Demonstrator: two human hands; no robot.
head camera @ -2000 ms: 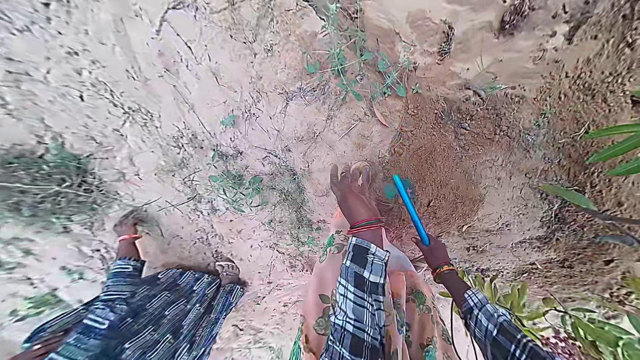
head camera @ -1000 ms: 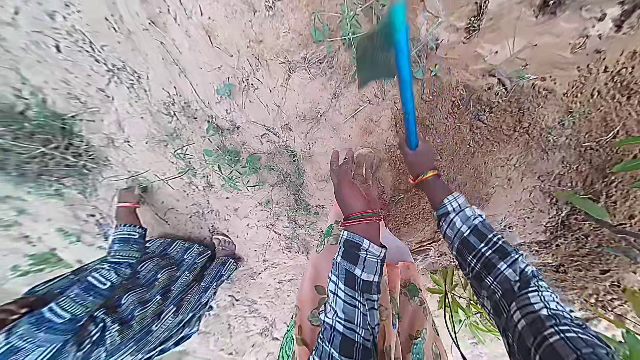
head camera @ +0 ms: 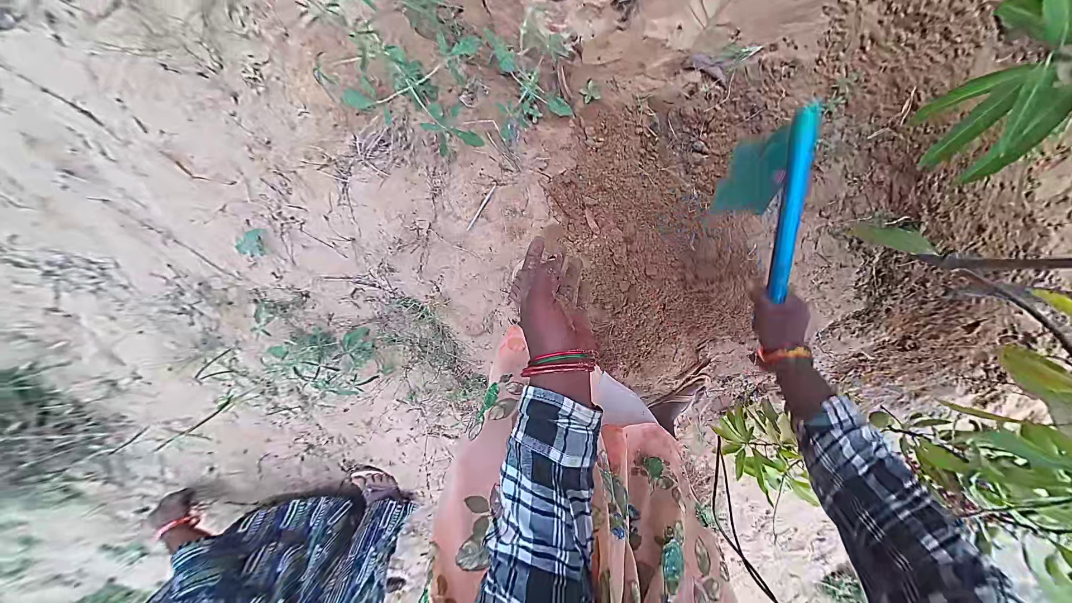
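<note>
My right hand (head camera: 781, 322) grips the lower end of a blue handle on a hand hoe (head camera: 792, 205). The hoe's flat green blade (head camera: 751, 174) points left, raised over a patch of loose brown soil (head camera: 653, 243); it is slightly blurred. My left hand (head camera: 553, 289), with red and green bangles at the wrist, is just left of that soil, palm down with its fingers forward. Whether something lies beneath its fingers cannot be told.
Another person's hand (head camera: 177, 517) and patterned garment (head camera: 293, 548) are at the lower left. Low green weeds (head camera: 444, 84) grow at the top. Leafy branches (head camera: 1013, 452) reach in from the right. Dry brush (head camera: 50, 419) lies at the far left.
The hoe, low beside my left hand two seconds ago, was swung up forward one second ago and now stands further right over the soil. My left hand remains near the loose soil.
</note>
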